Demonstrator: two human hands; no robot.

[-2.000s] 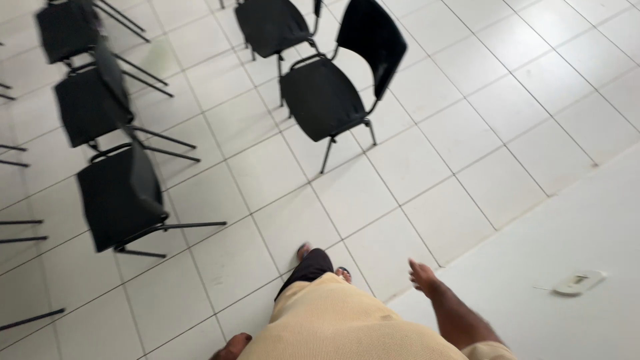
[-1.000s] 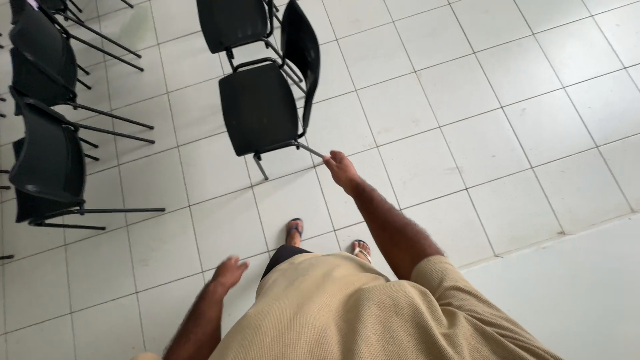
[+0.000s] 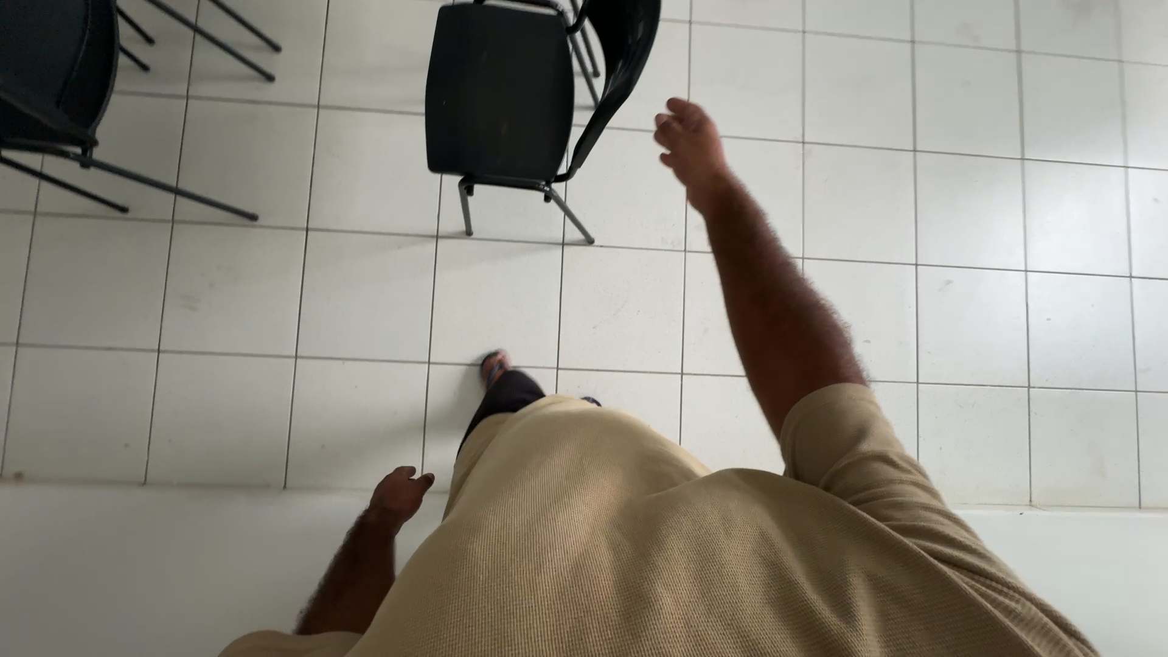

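My right hand [image 3: 691,146] is raised at the upper middle right with its fingers slightly curled and apart, holding nothing. Just left of it stands a black chair [image 3: 500,91] with a curved backrest and metal legs; a gap of floor shows between hand and backrest. My left hand [image 3: 401,495] hangs low beside my beige shirt [image 3: 584,538], holding nothing, its fingers partly spread. Below the chair, one sandalled foot [image 3: 495,367] rests on the tiled floor.
Another black chair [image 3: 55,73] stands at the upper left, its metal legs reaching toward the middle. White floor tiles [image 3: 620,306] spread around the chairs. A plain white wall [image 3: 164,557] runs along the bottom edge behind me.
My right hand was by the near chair's leg a second ago and is now beside its backrest, apart from it. The view has turned.
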